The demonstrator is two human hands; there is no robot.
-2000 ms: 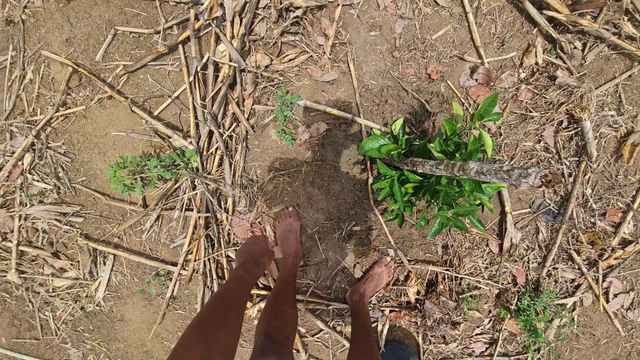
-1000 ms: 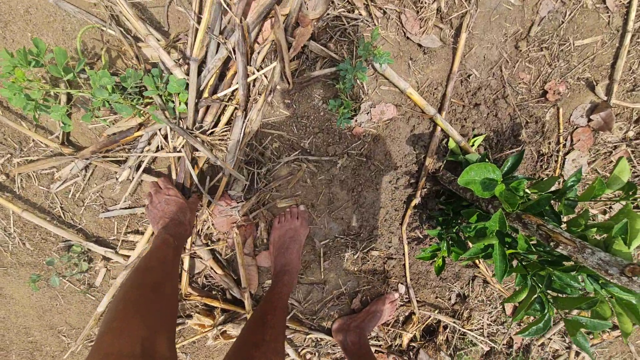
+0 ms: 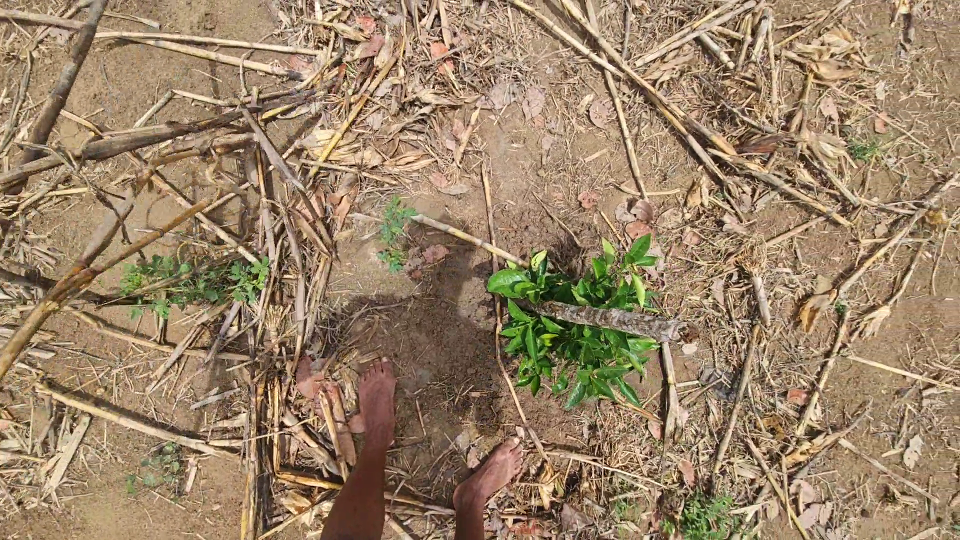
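Observation:
Neither of my hands shows in this view, so what they hold cannot be seen. My bare feet stand on the soil, one beside the dry stalks and the other to its right. A leafy green plant grows right of centre, with a thick cut stem across its leaves. Brown branching sticks cross the left side over the stalks and a small green plant.
Dry straw and leaf litter cover much of the ground. Long dry stalks lie at the upper right. A small weed stands near the middle, and another low plant is at the bottom right.
My left hand, at the stalks on the left one second ago, is out of view now. Brown branching sticks have appeared at the left. The view has shifted and widened.

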